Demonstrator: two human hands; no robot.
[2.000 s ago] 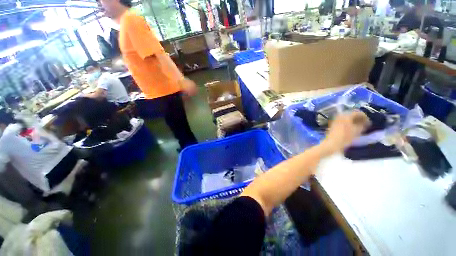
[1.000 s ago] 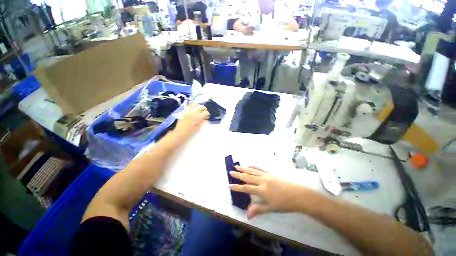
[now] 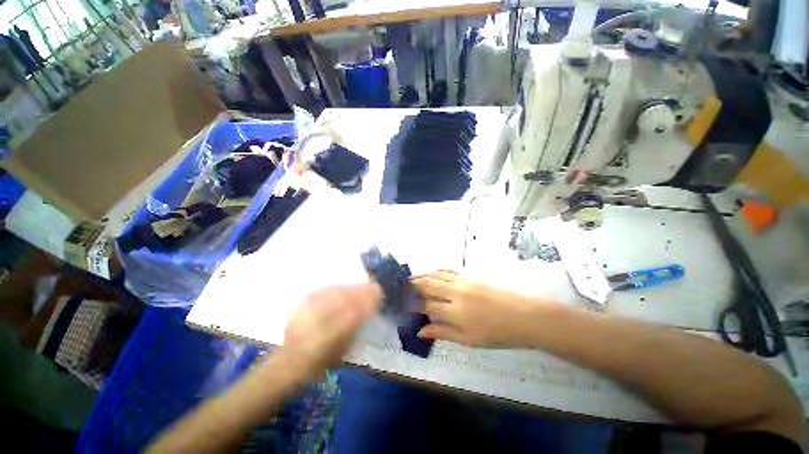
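Small dark fabric pieces lie near the table's front edge, in front of me. My right hand rests on their right side with its fingers over them. My left hand is blurred at their left side; a dark piece shows between the two hands, and whether the left fingers grip it is unclear. A stack of dark cut pieces with stepped edges lies farther back. A dark bundle with a pale tie lies left of the stack.
A plastic-lined blue bin and dark strips are at left, by a cardboard sheet. The sewing machine stands at right, with blue snips, black shears and an orange object. A blue basket is lower left.
My left hand has moved from the dark bundle toward the front, beside my right hand. The dark pieces there have shifted and look bunched. The view has moved closer to the table.
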